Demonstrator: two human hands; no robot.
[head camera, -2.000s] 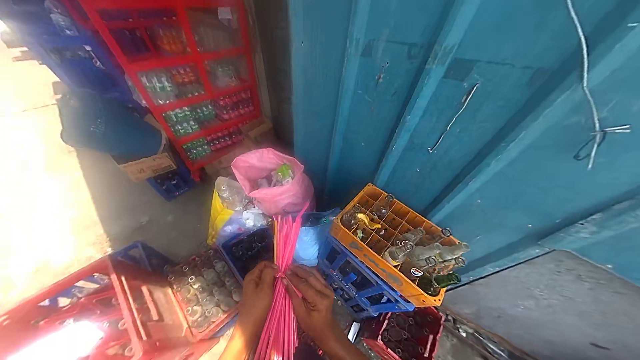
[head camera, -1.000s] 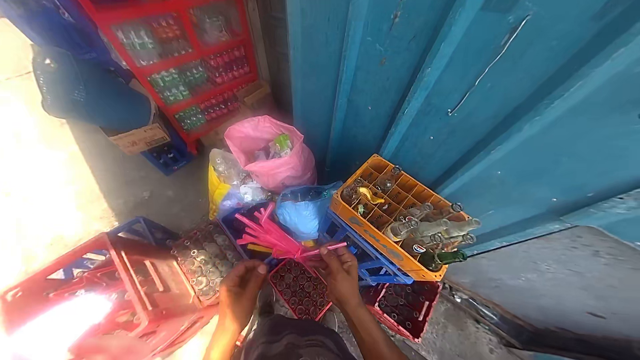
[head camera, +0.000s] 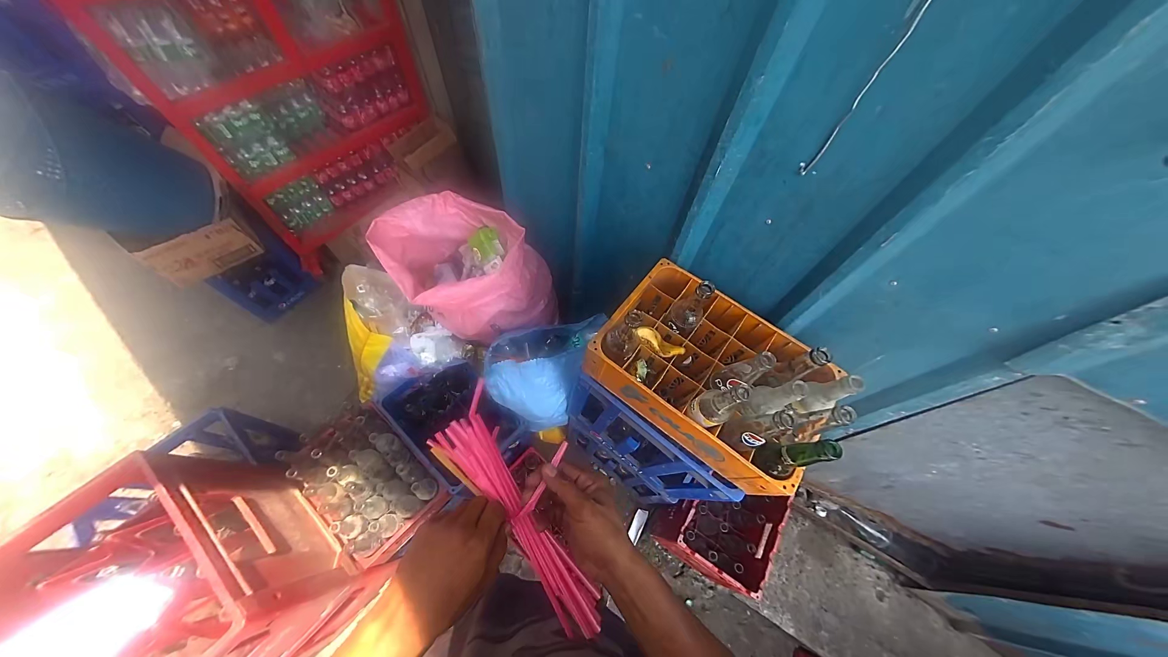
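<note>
A bundle of long, thin pink sticks or straws (head camera: 550, 557), with a yellowish one among them, slants between my hands at the bottom centre. My left hand (head camera: 461, 552) is closed against the bundle's left side. On the right side, my right hand (head camera: 581, 513) pinches a short pink end that sticks out across the bundle's middle. A pink strand seems to wrap around the bundle there; whether it is tied I cannot tell. Behind the bundle stands a blue crate (head camera: 406, 391) with dark bottles, beside a light-blue plastic bag (head camera: 538, 391).
An orange bottle crate (head camera: 707, 438) rests on a blue crate (head camera: 630, 447) by the blue metal wall (head camera: 876, 210). Red crates (head camera: 265, 538) are at left, a dark red crate (head camera: 771, 547) at lower right. A pink bag (head camera: 493, 301) and a red drinks cabinet (head camera: 301, 68) stand behind.
One second ago the pink bundle was fanned out beyond my fingertips; now it slants between my hands, with its lower end toward me. My hands have come closer together.
</note>
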